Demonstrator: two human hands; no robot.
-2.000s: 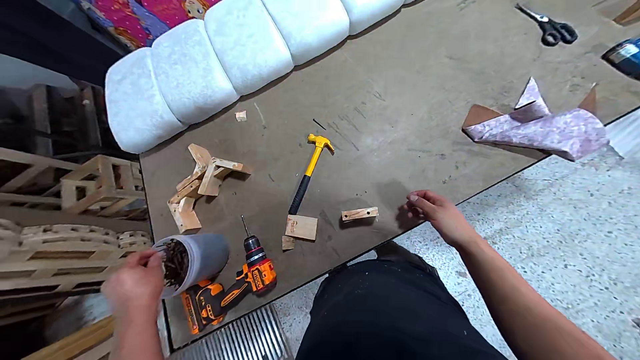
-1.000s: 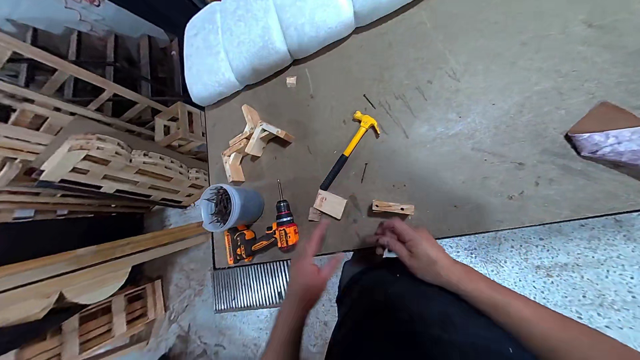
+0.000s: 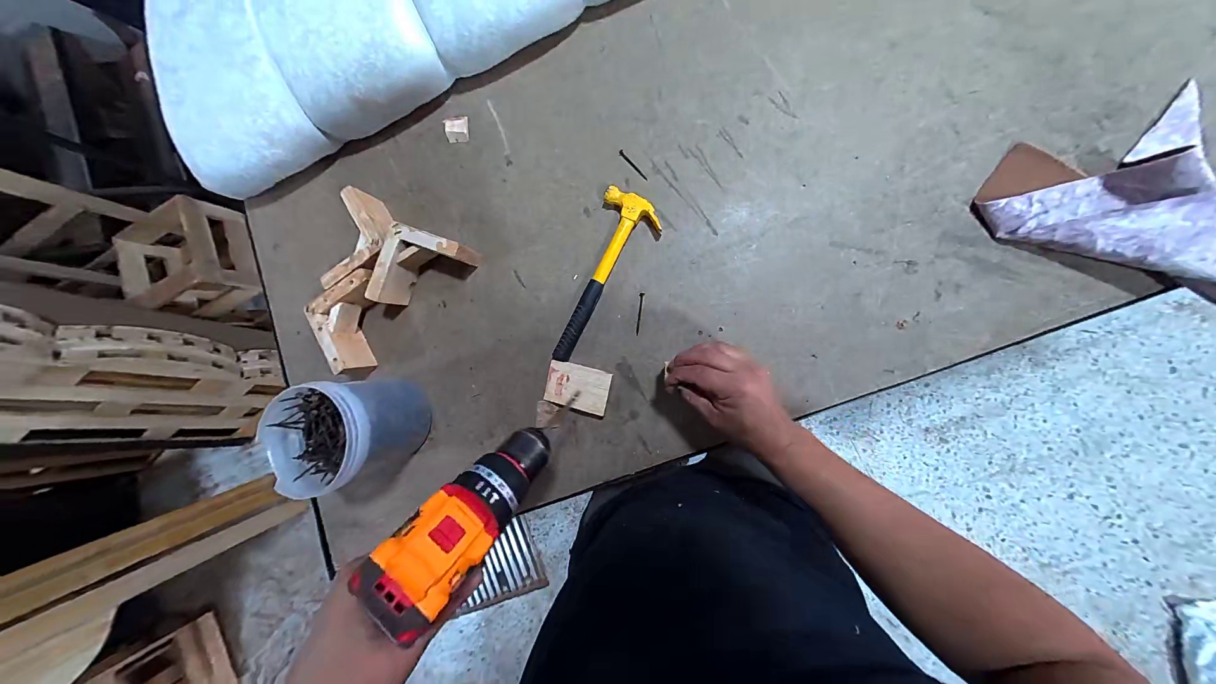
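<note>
My left hand (image 3: 353, 617) grips an orange and black cordless drill (image 3: 446, 537), whose chuck points up and to the right, toward a flat wooden block (image 3: 587, 388). That block lies at the handle end of a claw hammer (image 3: 613, 252) with a yellow head. On the table, my right hand (image 3: 724, 388) has its fingers closed around a small wooden piece (image 3: 668, 374), mostly hidden under them. One nail (image 3: 639, 313) lies right of the hammer handle, and another (image 3: 633, 164) lies above the hammer head.
Left of the hammer are angled wooden pieces (image 3: 385, 256). A plastic tub of nails (image 3: 309, 437) stands at the table's left edge. White padded cushioning (image 3: 332, 66) lies at the top left, fabric-covered material (image 3: 1092, 209) at the right. Wooden frames (image 3: 142, 380) stand beyond the left edge.
The drill, which lay on the table, is now lifted in my left hand. My right hand has closed over the small wooden piece that lay in front of it.
</note>
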